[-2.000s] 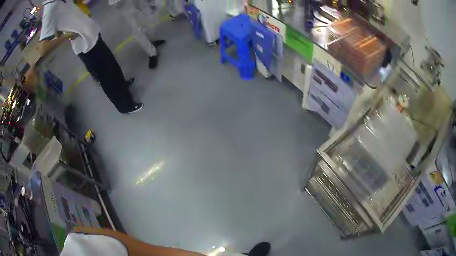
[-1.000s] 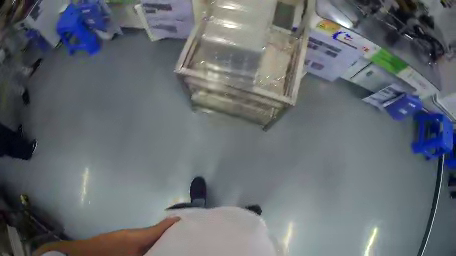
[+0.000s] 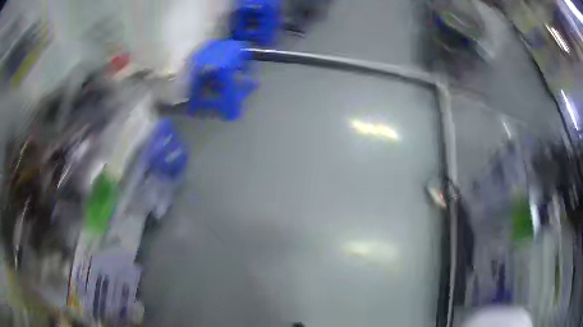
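Note:
Neither of my hands is in the picture, and the whole view is blurred by motion. A blue plastic stool [image 3: 220,80] stands on the floor at the upper left, beside the machine benches. A second blue stool [image 3: 257,20] is behind it at the top edge. A blue bin [image 3: 167,151] is against the bench front, below the first stool. A dark toe tip [image 3: 298,324] shows at the bottom edge, and a white patch, perhaps clothing, is at the bottom right.
A long floor cable cover [image 3: 345,62] crosses at the top and turns down the right side. A small cable or plug [image 3: 440,195] lies by it. Machine benches with green labels [image 3: 102,203] line both sides. Glossy grey floor [image 3: 287,185] with light reflections lies between.
The view has swung right, away from the rack cart and the people. The blue stools and bin now show at the upper left. The forearm and hand seen earlier are out of the picture.

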